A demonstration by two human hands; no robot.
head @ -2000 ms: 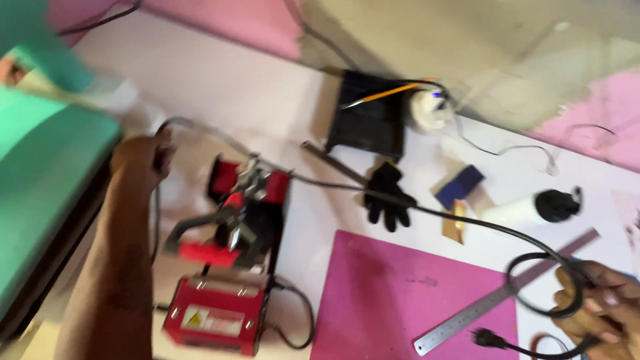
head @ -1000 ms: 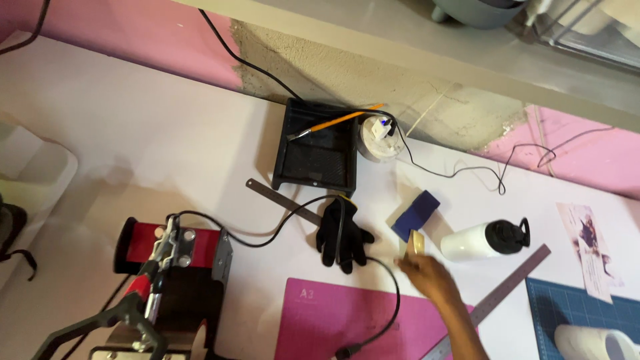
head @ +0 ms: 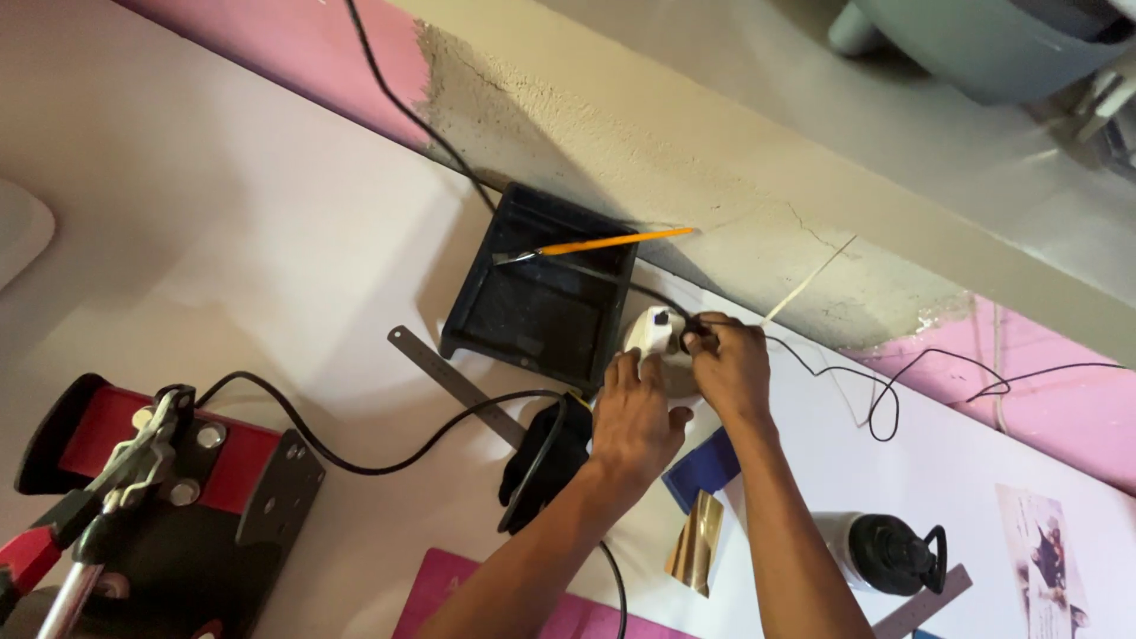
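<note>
My left hand (head: 635, 417) lies against the near left side of a round white power socket unit (head: 655, 333), beside the black plastic tray (head: 550, 311). Fingers of my right hand (head: 732, 359) are closed on a black plug (head: 694, 335) at the unit's right side; whether it is fully seated is hidden. A flat brush with an orange handle (head: 612, 240) rests across the tray. Left of my left wrist lies a black glove (head: 541, 453), with a black cable (head: 355, 466) over it. That cable reaches a red and black press machine (head: 177, 497) at the left.
Nearer me are a blue block (head: 706, 466), gold foil (head: 697, 543), a pink cutting mat (head: 555, 612) and a white bottle with a black lid (head: 892, 552). One steel ruler (head: 453, 382) lies by the tray, another (head: 923, 608) by the bottle. A shelf (head: 799, 133) overhangs the wall side.
My right hand has moved from near the gold foil to the white socket unit. My left hand, out of view one second ago, is now at the unit too.
</note>
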